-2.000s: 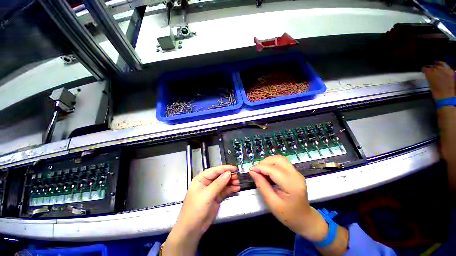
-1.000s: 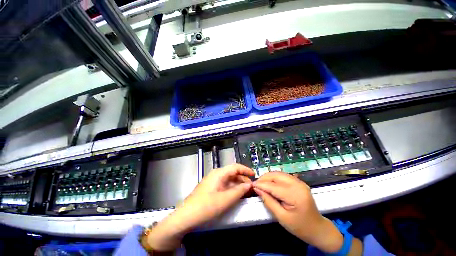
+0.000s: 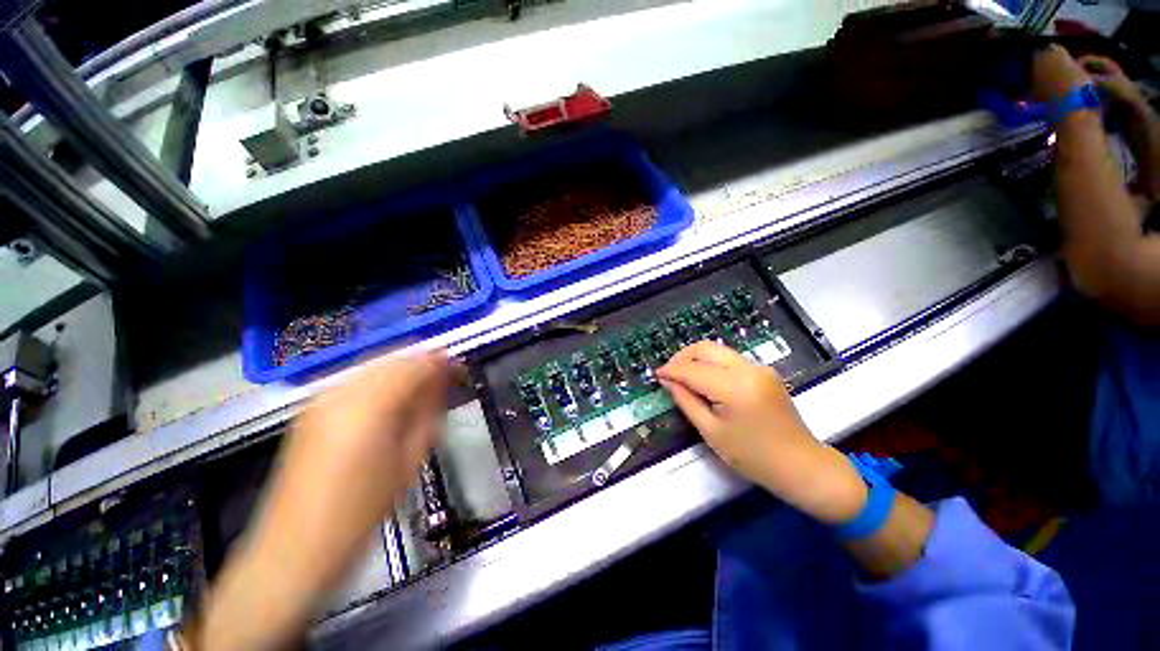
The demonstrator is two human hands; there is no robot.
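A green circuit board panel (image 3: 573, 397) with a row of repeated units and a pale lower edge lies in a black carrier (image 3: 534, 481) in front of me. My right hand (image 3: 744, 413) is over the panel's middle, thumb and forefinger pinched at the board; whether a part is between them is too small to tell. My left hand (image 3: 375, 439) is blurred, raised left of the carrier and below the left blue tray (image 3: 372, 341); its fingertips are unclear. The left tray holds scattered silvery parts (image 3: 312, 336). The right blue tray (image 3: 598, 261) holds heaped orange-brown components (image 3: 573, 232).
Another carrier with a green panel (image 3: 108, 598) is at the lower left on the conveyor (image 3: 890, 363). A red holder (image 3: 560, 109) is on the white shelf (image 3: 420, 102). At the right, another person's arms (image 3: 1100, 216) reach over the line near a dark brown-red bin (image 3: 897, 64).
The view has turned right. My hands, together in front of the panel before, are now apart: the right over the panel, the left moved away leftward and blurred. The neighbour's arms now show.
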